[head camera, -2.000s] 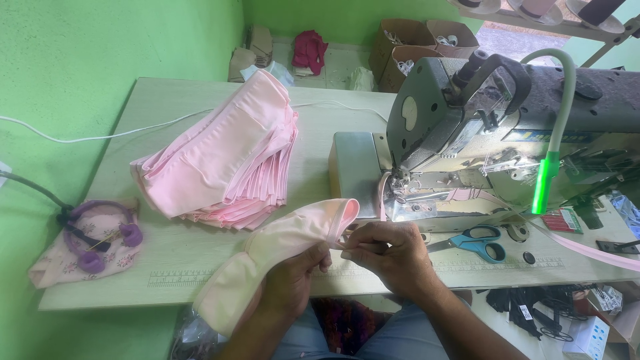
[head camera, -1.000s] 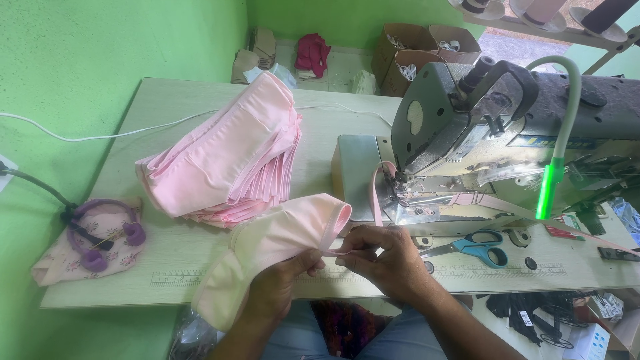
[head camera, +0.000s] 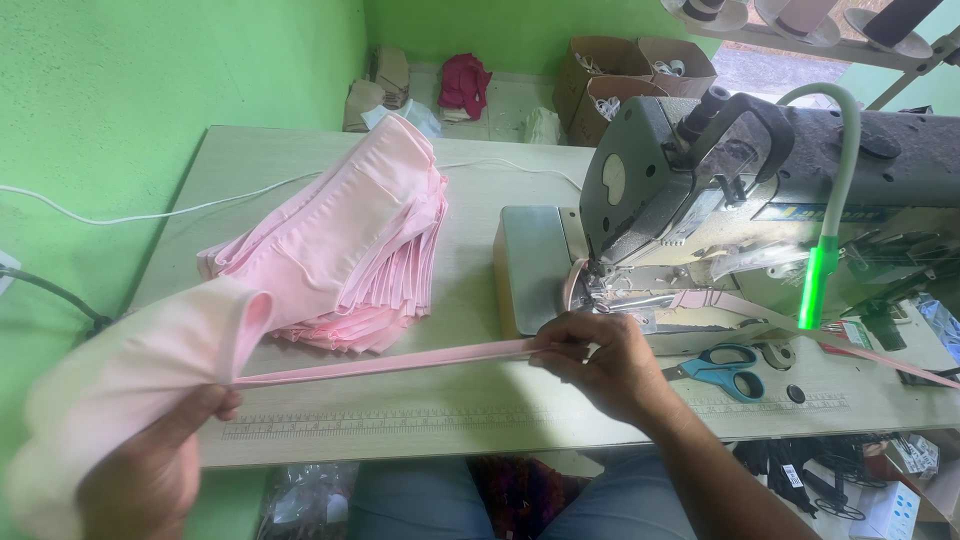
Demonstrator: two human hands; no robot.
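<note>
A pale pink fabric piece with a bound edge is gripped by my left hand, left of the table's front edge. From it a narrow pink binding strip runs taut to my right hand, which pinches it just in front of the sewing machine. Another length of pink binding lies along the machine bed, through a metal folder near the needle area. A pile of pink sewn fabric pieces rests on the table behind the strip. My right fingers partly hide the strip's end.
Blue-handled scissors, a metal bobbin case and a small black disc lie right of my right hand. A printed ruler scale runs along the table's front. A white cable crosses the back. Thread cones stand at upper right.
My left hand has moved left with the fabric piece, away from my right hand. The binding strip now spans the wide gap between them; earlier both hands were close together.
</note>
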